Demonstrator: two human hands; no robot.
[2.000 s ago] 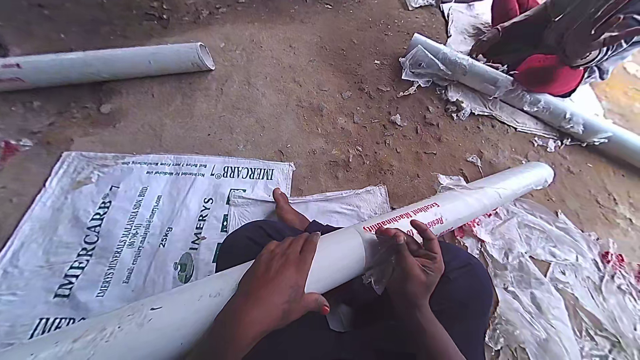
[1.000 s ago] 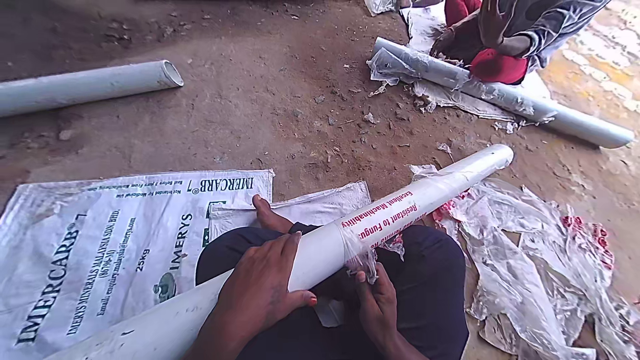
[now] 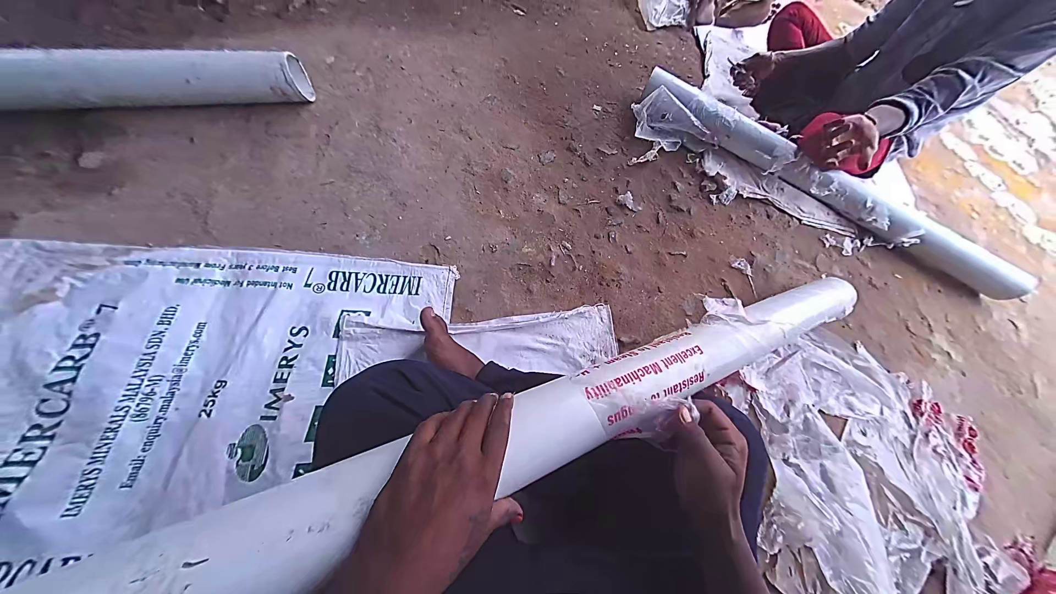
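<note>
A long white plastic pipe (image 3: 544, 429) lies slantwise across my lap, from lower left to upper right. My left hand (image 3: 450, 478) rests over its middle, with the fingers on top and the thumb on the near side. Thin clear film with red printing (image 3: 652, 384) wraps the pipe's farther part. Its torn edge is pinched between the thumb and fingers of my right hand (image 3: 709, 445), just below the pipe. Left of the film, the pipe's surface is bare, with a few dark marks near the lower left.
Crumpled film (image 3: 850, 462) is heaped at right. A printed woven sack (image 3: 247, 371) lies flat at left, beside a folded white sack (image 3: 544, 338). Another pipe (image 3: 157, 78) lies upper left. At upper right a seated person (image 3: 891, 74) touches a film-covered pipe (image 3: 767, 157).
My right hand has moved up beside the pipe with the film edge, from lower down one second ago. My left hand stays on the pipe. The other person's raised hand has come down.
</note>
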